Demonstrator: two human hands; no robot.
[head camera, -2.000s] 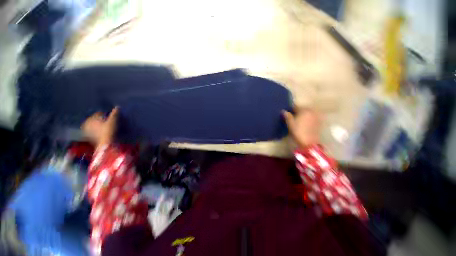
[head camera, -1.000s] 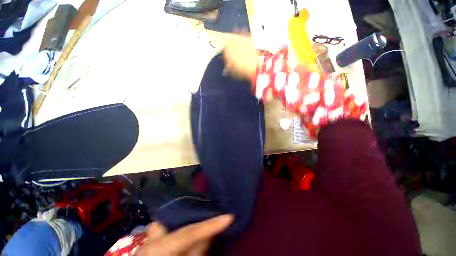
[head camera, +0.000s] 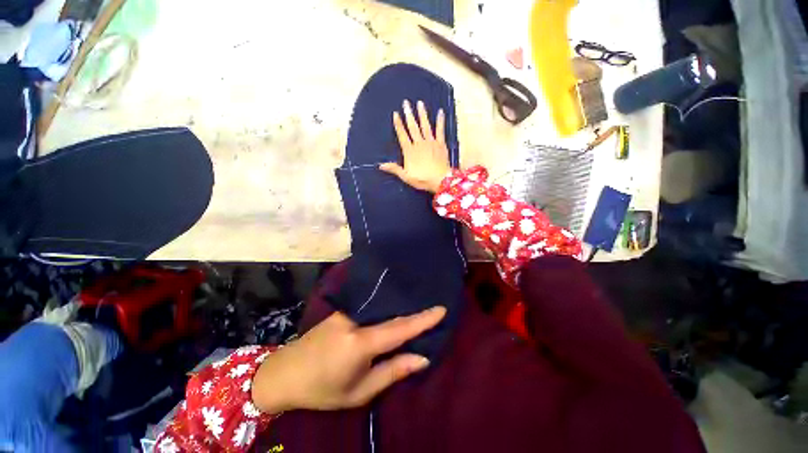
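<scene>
A dark navy cut piece (head camera: 403, 217) with pale chalk lines lies across the table's front edge, rounded end away from me, near end over my lap. My right hand (head camera: 423, 150) lies flat on its rounded part, fingers spread, gripping nothing. My left hand (head camera: 354, 358) holds the near end between thumb and fingers; the cloth is folded there. Tailor's shears (head camera: 483, 71) lie on the table beyond my right hand, touched by neither hand. Another navy piece (head camera: 120, 195) with chalk lines lies at the table's left.
On the cream table (head camera: 275, 115), right side: yellow curved tool (head camera: 554, 66), eyeglasses (head camera: 606, 53), dark cylinder (head camera: 664, 84), gridded sheet (head camera: 555, 184), dark blue card (head camera: 608, 218). A coiled pale cord (head camera: 102, 71) lies at left. A red stool (head camera: 142, 305) stands below the front edge.
The cloth's rounded end has moved up the table and lies flatter. My right hand has drawn back from its tip onto the cloth, uncovering the shears. My left hand still holds the near end.
</scene>
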